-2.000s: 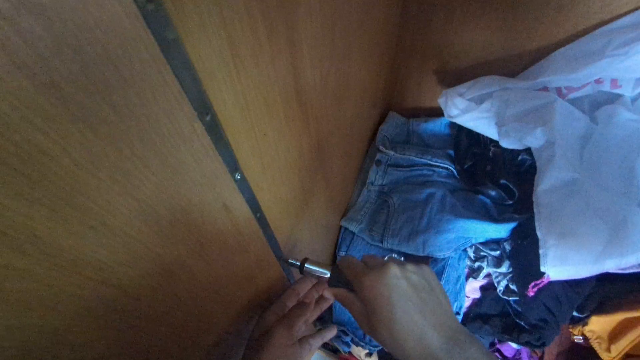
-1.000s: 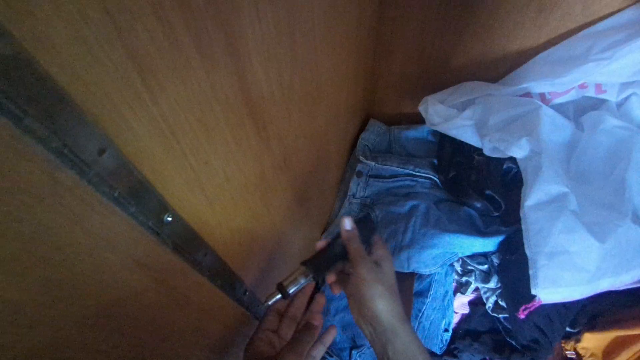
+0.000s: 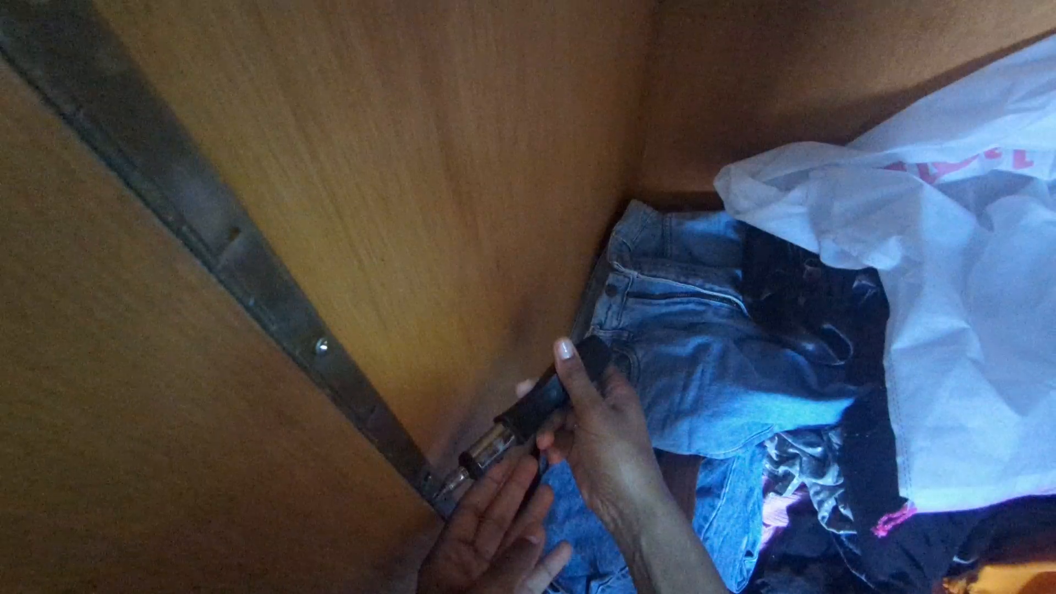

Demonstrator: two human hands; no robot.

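A ratchet-style screwdriver (image 3: 536,408) with a black handle and metal collar slants down to the left, its tip at the lower end of a metal piano hinge (image 3: 272,293). My right hand (image 3: 606,433) is wrapped around the handle, thumb along its upper side. My left hand (image 3: 495,528) lies palm up below the collar and bit, fingers near or touching the shaft; whether it pinches a screw is hidden. A bright screw head (image 3: 322,346) sits in the hinge farther up. The hinge runs diagonally between two wooden panels (image 3: 462,165).
Folded blue jeans (image 3: 701,363) lie right behind my right hand. A white cloth bag (image 3: 973,330) with red print covers dark clothing on the right. An orange fabric (image 3: 1006,577) shows at the bottom right corner, and the back wooden wall (image 3: 742,74) rises behind.
Two seconds ago the black handle was not visible and the metal collar lay by my fingertips; since then my right hand has taken a grip around the handle. The view has moved closer to the hinge.
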